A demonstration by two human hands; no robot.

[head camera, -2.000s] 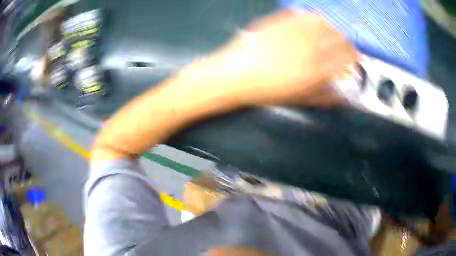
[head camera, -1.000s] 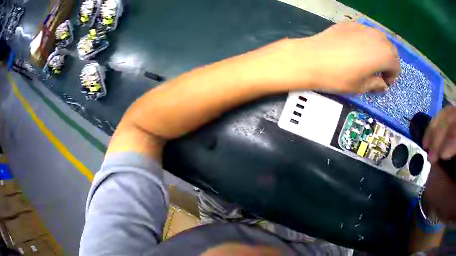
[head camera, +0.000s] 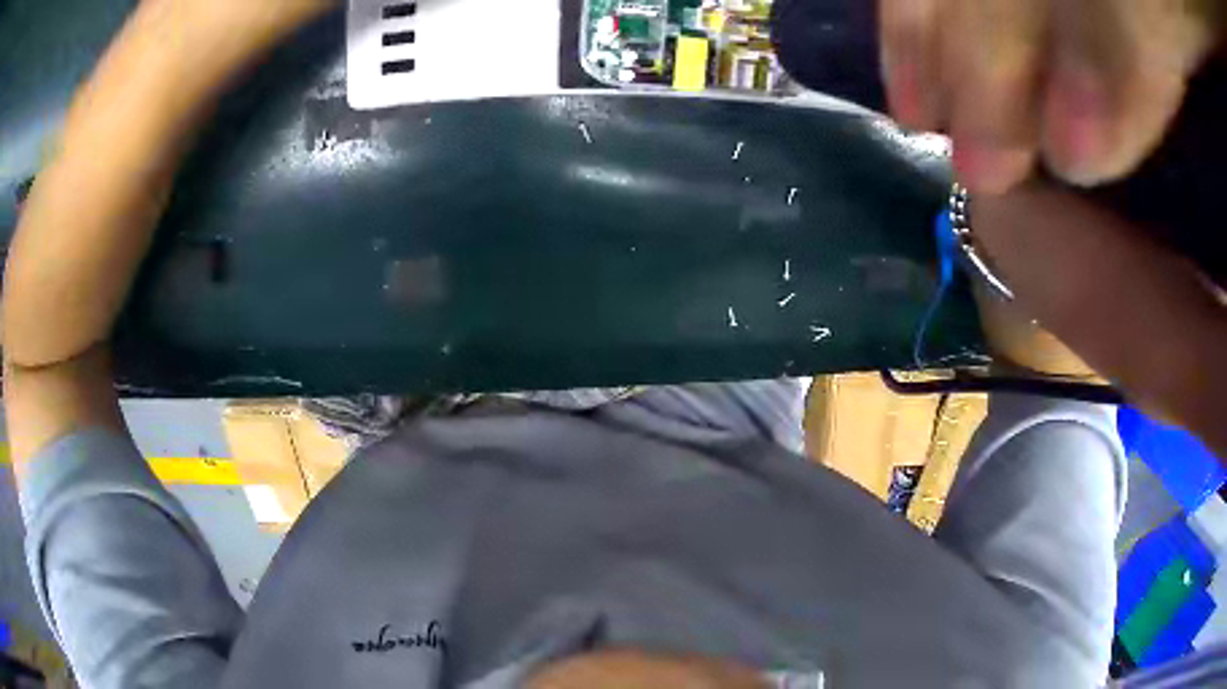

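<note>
The white power strip housing (head camera: 464,61) lies at the top edge of the view, cut off by it, with small dark slots at its left part. A green circuit board module (head camera: 673,47) with a yellow block sits in it. My right hand (head camera: 1036,94), large and blurred at the upper right, is closed around the thick black electric screwdriver (head camera: 828,47), whose front part is over the housing's right part. The screwdriver's tip cannot be made out. My left forearm runs up the left side; my left hand is beyond the top edge.
Short silver pins (head camera: 787,269) lie scattered on the dark green bench surface (head camera: 498,269). A blue wrist strap cord (head camera: 938,296) and a chain bracelet (head camera: 962,222) are at my right wrist. A black cord (head camera: 1002,385) crosses the bench edge. Cardboard boxes (head camera: 875,431) and blue bins stand below.
The view has turned down and right. The housing now shows at the top edge, the blue screw tray and waiting modules are out of view, and the screwdriver is over the housing's right part.
</note>
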